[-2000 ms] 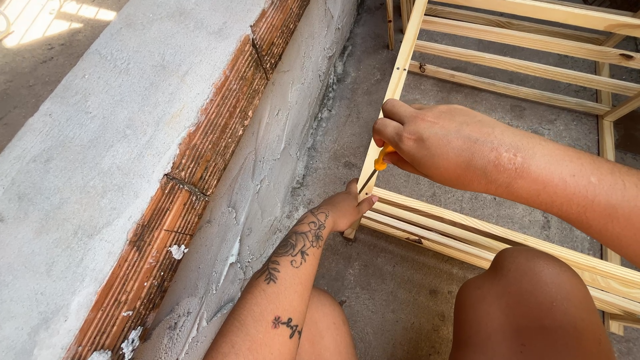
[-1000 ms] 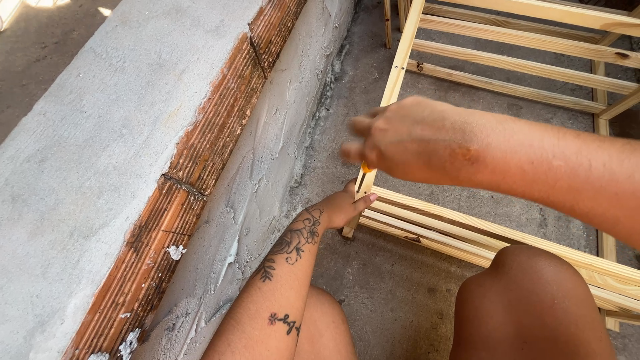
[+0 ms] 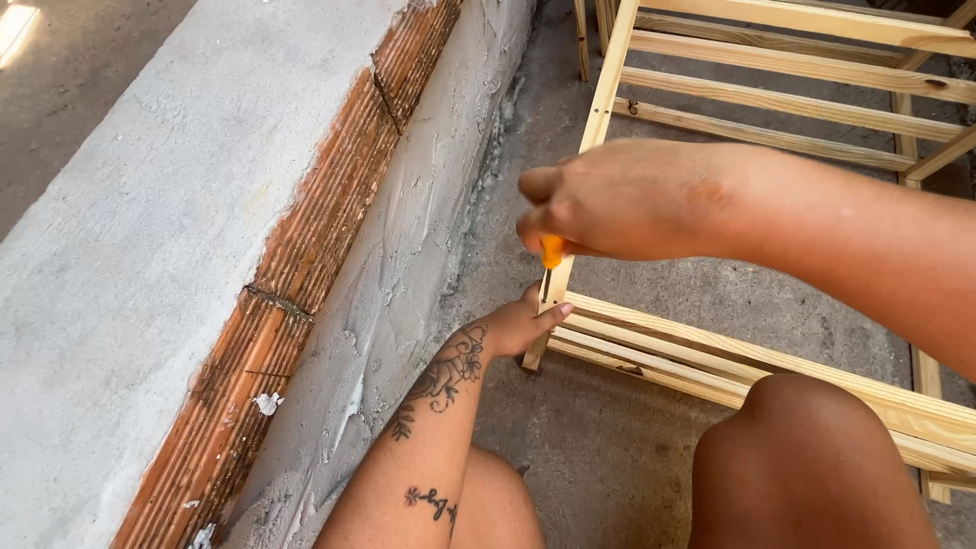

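My right hand (image 3: 587,202) grips a screwdriver by its orange handle (image 3: 551,250), and the thin metal shaft points down at the near end of a pale wooden rail (image 3: 614,72). Where the tip meets the wood, a screw or hole is too small to make out. My left hand (image 3: 526,324) is closed around that same end, with the thumb on the near side and the other fingers mostly hidden behind the wood. The rail belongs to a slatted wooden frame (image 3: 762,366) standing on the floor.
A low wall with a rough cement top (image 3: 168,152) and exposed ribbed clay brick (image 3: 328,206) runs along the left. More wooden slats (image 3: 785,65) of the frame extend to the upper right. My bare knee (image 3: 801,457) is close to the lower rails, above the concrete floor (image 3: 595,442).
My right hand stays around the screwdriver over the rail end, its fingers and wrist changing pose. My left hand keeps its hold on the wood.
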